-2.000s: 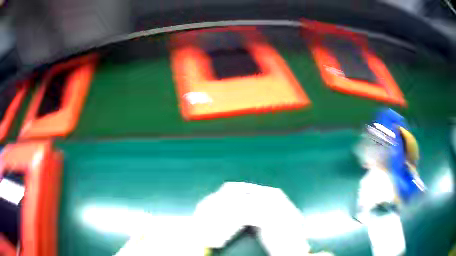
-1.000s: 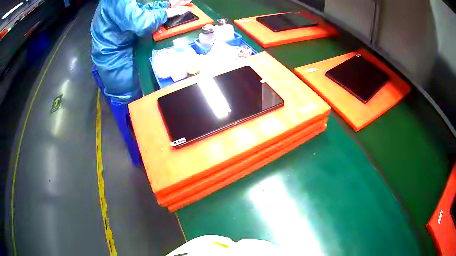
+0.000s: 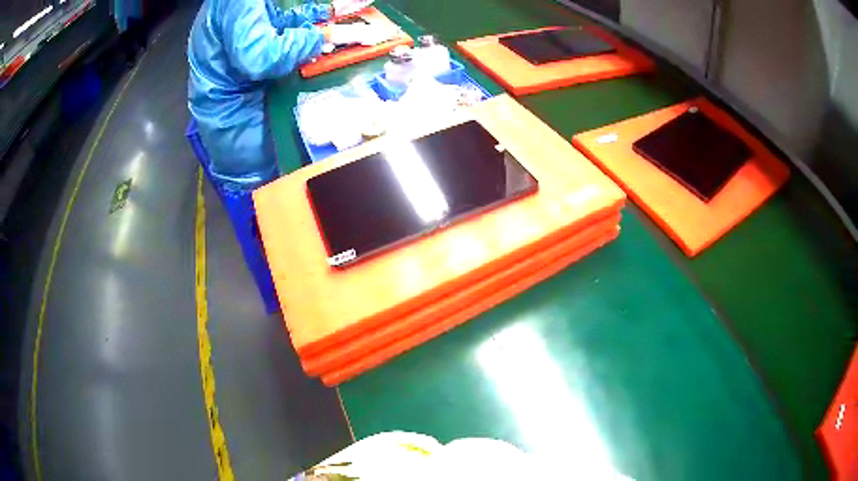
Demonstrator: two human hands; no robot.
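A tablet lies screen up on the top pad of an orange-red foam pad stack, left of centre. Ceiling light reflects in its glossy black screen, and a small white label is at its near left corner. Two rounded white shapes side by side at the bottom edge look like my gloved hands, my left hand and my right hand. They are below the stack and do not touch the tablet. They are cut off and overexposed; fingers and anything held are hidden.
A blue tray with white items and bottles is behind the stack. A person in a blue smock works at the far left bench side. More pads with tablets lie on the dark green strip at right.
Since two seconds ago the view has swung left from the bench front to the pad stack. Over the last second it shifted slightly; the stack and tablet lie unmoved. The person's hands have moved.
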